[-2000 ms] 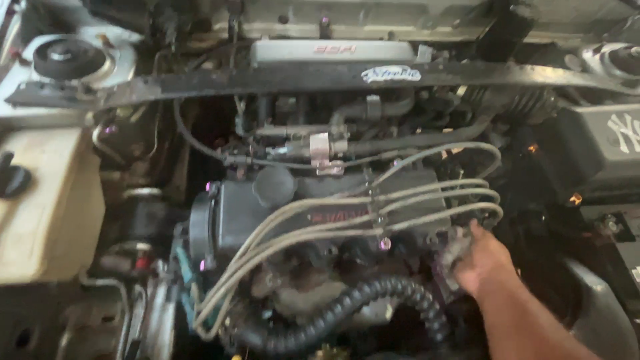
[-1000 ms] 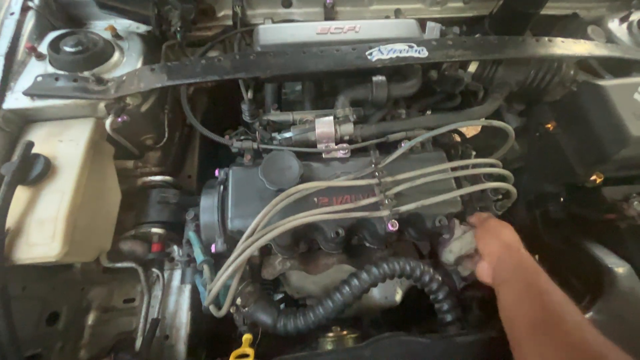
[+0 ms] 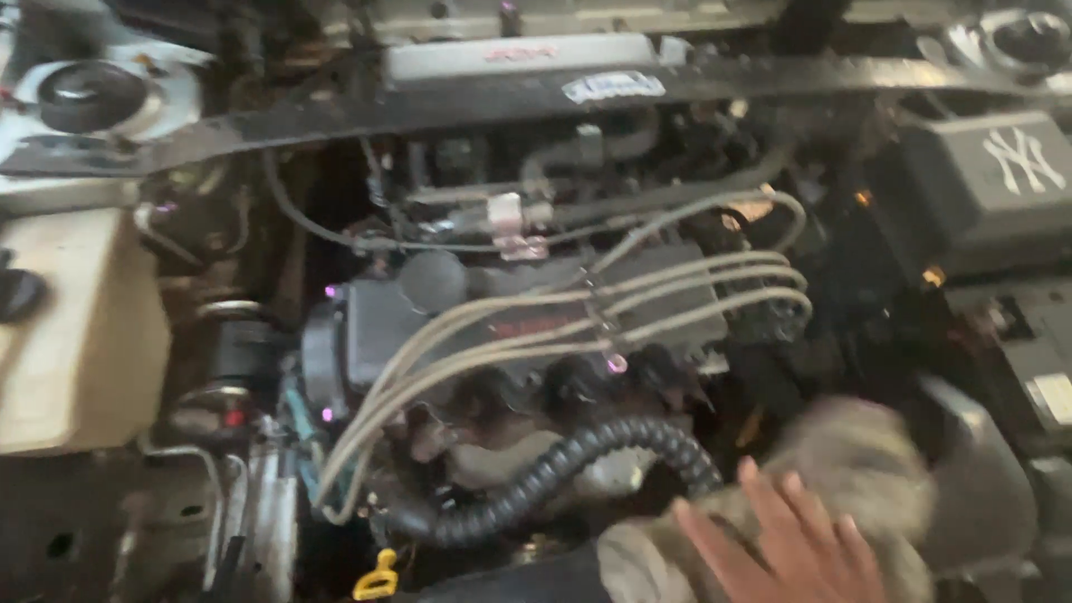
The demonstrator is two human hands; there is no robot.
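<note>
My right hand [image 3: 791,536] is at the bottom right, its fingers spread over a bunched grey-brown cloth [image 3: 863,469]. The cloth is blurred, and its contact with my palm is hidden. My left hand is out of view. Left of the cloth, a black corrugated hose [image 3: 553,477] curves in front of the engine. Beige spark plug wires [image 3: 502,335] cross the dark valve cover [image 3: 385,318], which has a round oil filler cap [image 3: 432,280]. A yellow dipstick handle [image 3: 377,576] stands at the lower front.
A dark strut brace [image 3: 469,100] spans the engine bay behind the engine. A cream plastic reservoir [image 3: 84,335] with a black cap stands at the left. A dark box with a white emblem [image 3: 997,184] and a battery-like unit [image 3: 1017,327] are at the right.
My right hand has moved from beside the right end of the engine toward the front. Its fingers, earlier closed around a greyish cloth, are now spread over a bunched cloth.
</note>
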